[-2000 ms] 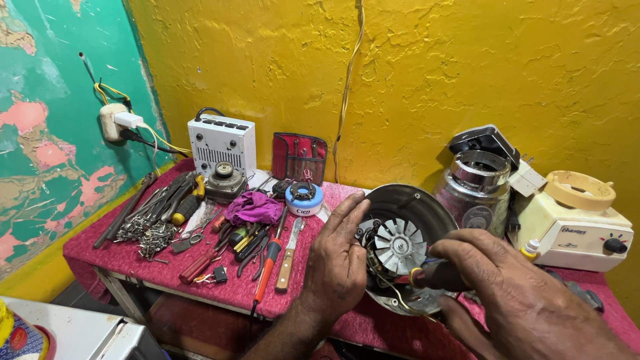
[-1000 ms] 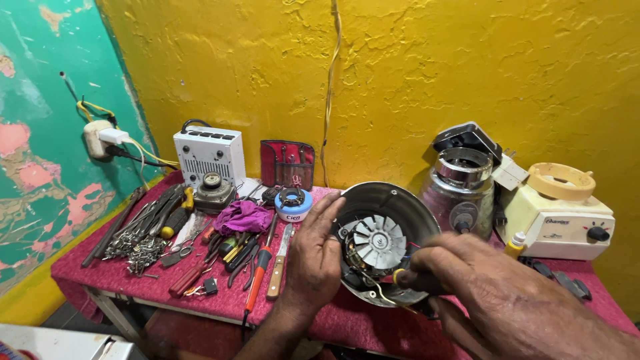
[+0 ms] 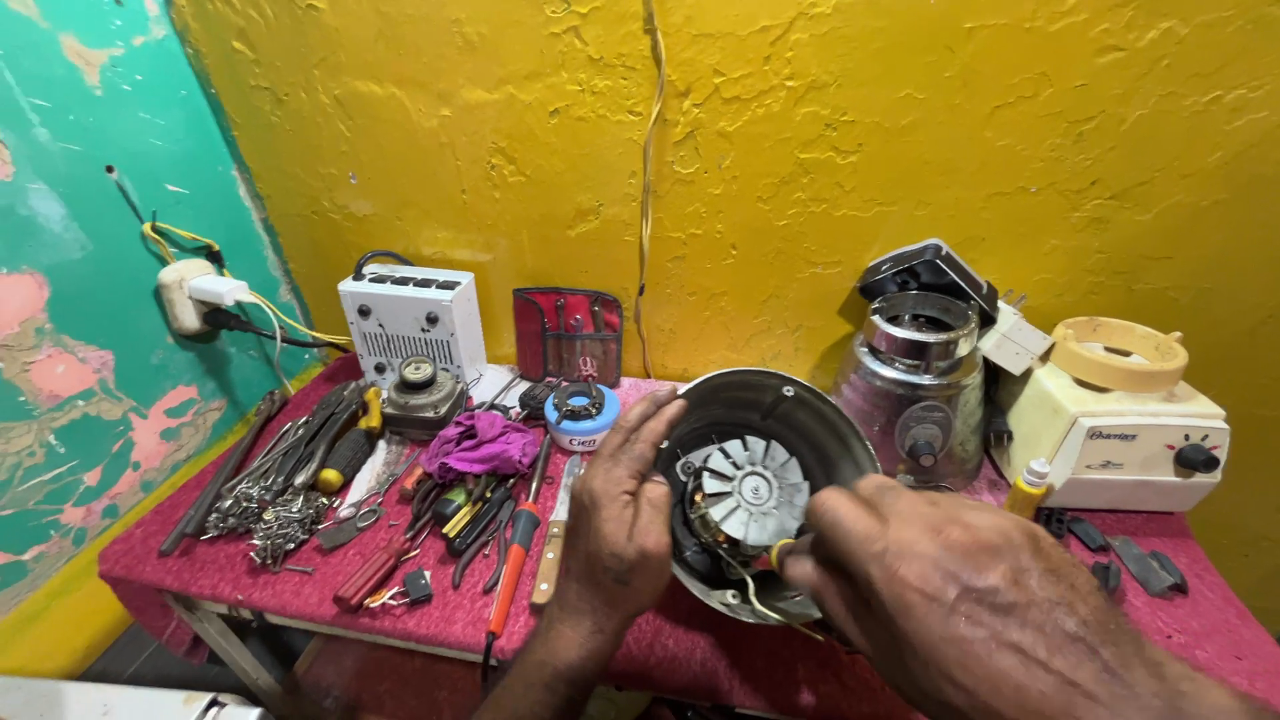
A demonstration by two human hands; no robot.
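Observation:
A round metal blender base housing (image 3: 770, 395) lies tilted with its hollow underside facing me. Inside it show a motor with a pale finned fan (image 3: 757, 490) and a light wire (image 3: 752, 590). My left hand (image 3: 625, 500) grips the housing's left rim. My right hand (image 3: 900, 560) is closed around a tool with a yellow part (image 3: 779, 553), probably a screwdriver; its tip is hidden inside the housing beside the fan. A soldering iron with a red-orange handle (image 3: 513, 570) and a wooden-handled knife (image 3: 548, 562) lie left of my left hand.
Screws (image 3: 285, 530), pliers (image 3: 335, 420), a purple cloth (image 3: 480, 445), a blue tin (image 3: 583, 425) and a white box (image 3: 415, 320) crowd the left side. A chrome blender base (image 3: 915, 400), a cream blender base (image 3: 1110, 430) and a small yellow bottle (image 3: 1027, 488) stand at the right.
My right hand has shifted at the housing's lower right, and less of the tool's handle shows than two seconds ago. My left hand stays on the rim.

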